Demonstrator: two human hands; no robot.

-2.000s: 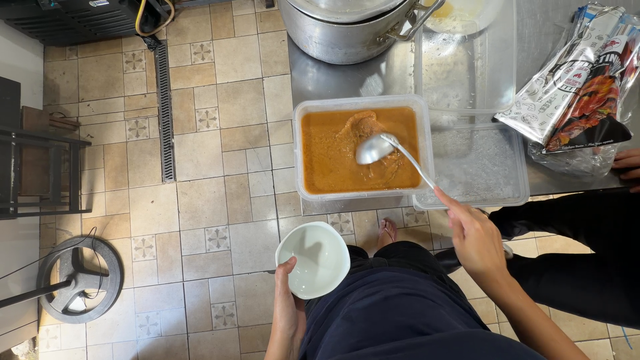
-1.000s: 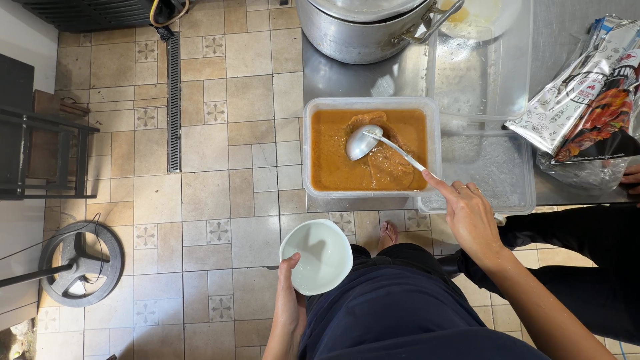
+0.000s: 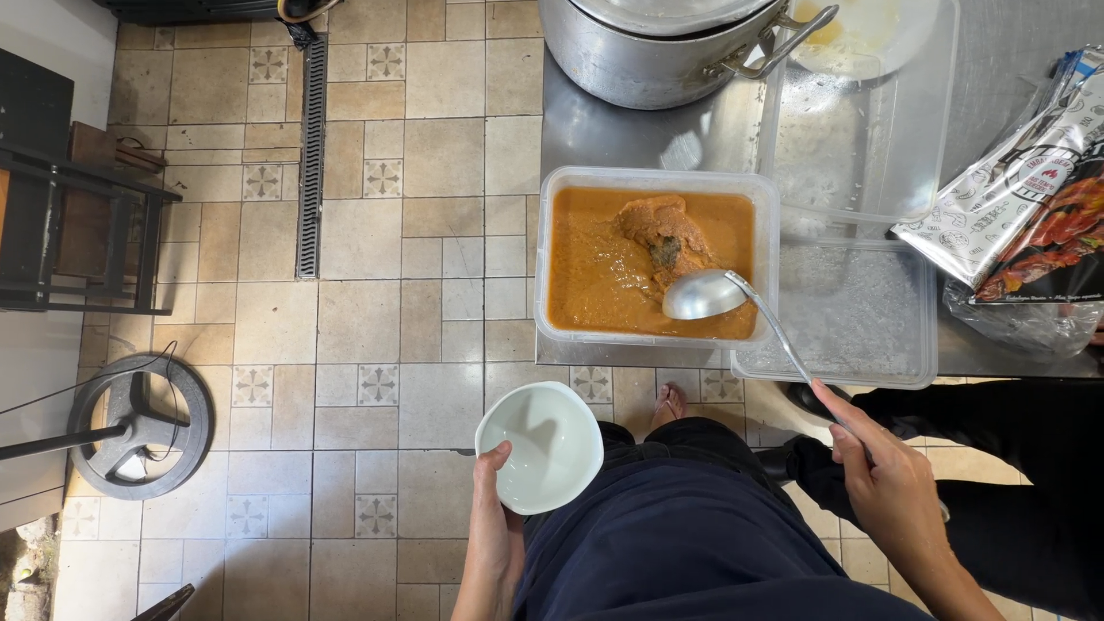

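My left hand [image 3: 498,517] grips the rim of a white bowl [image 3: 540,448], which holds no food and is in front of my body, over the floor. In my right hand [image 3: 884,470] is the handle of a metal ladle [image 3: 705,295]. The ladle's bowl rests at the surface of an orange-brown stew or sauce [image 3: 595,259], near the right side of a rectangular plastic container [image 3: 655,339]. A thick lump with a dark patch [image 3: 664,237] rises from the sauce beside the ladle.
The container sits at the corner of a steel table [image 3: 595,129]. Behind it stands a lidded metal pot [image 3: 647,69]. To the right lie clear plastic lids or trays [image 3: 837,310] and printed food bags [image 3: 1026,190]. Another person's dark-clothed legs [image 3: 975,483] are close at right.
The ladle has moved right and toward me within the container. The thick lump and its dark patch now show plainly above the sauce. My left hand still holds the bowl.
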